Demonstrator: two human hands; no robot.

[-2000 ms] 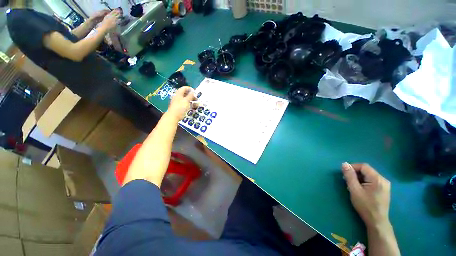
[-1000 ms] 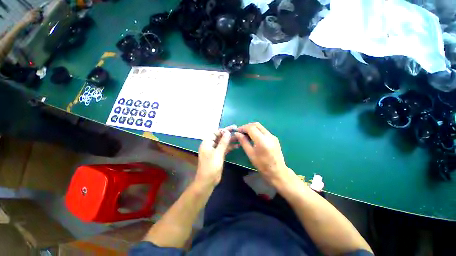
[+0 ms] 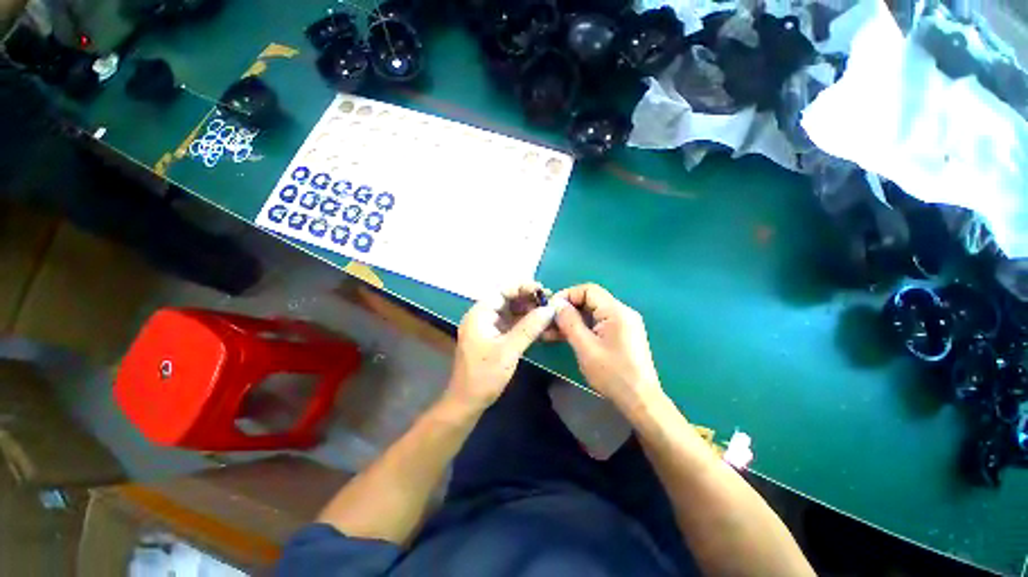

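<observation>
My left hand point(image 3: 494, 344) and my right hand point(image 3: 605, 340) meet at the bench's front edge, just right of the tray's near corner. A small dark piece point(image 3: 541, 298) shows between their fingertips; it looks like a round insert, but fingers hide most of it. The left fingers are closed on it. The right fingertips touch it, and I cannot tell if they grip it. The flat white parts tray point(image 3: 468, 186) lies left of the hands. Rows of dark round inserts point(image 3: 329, 207) fill its near left part.
Black cup housings point(image 3: 395, 51) stand beyond the tray, with a larger heap point(image 3: 547, 79) at the back and more at right point(image 3: 975, 338). White wrapping point(image 3: 924, 113) lies back right. Pale rings point(image 3: 223, 142) lie left of the tray. A red stool point(image 3: 231, 378) stands below.
Two seconds ago my left hand was over the tray's inserts and my right hand lay apart on the bench. Now both are together at the front edge. The view has also shifted.
</observation>
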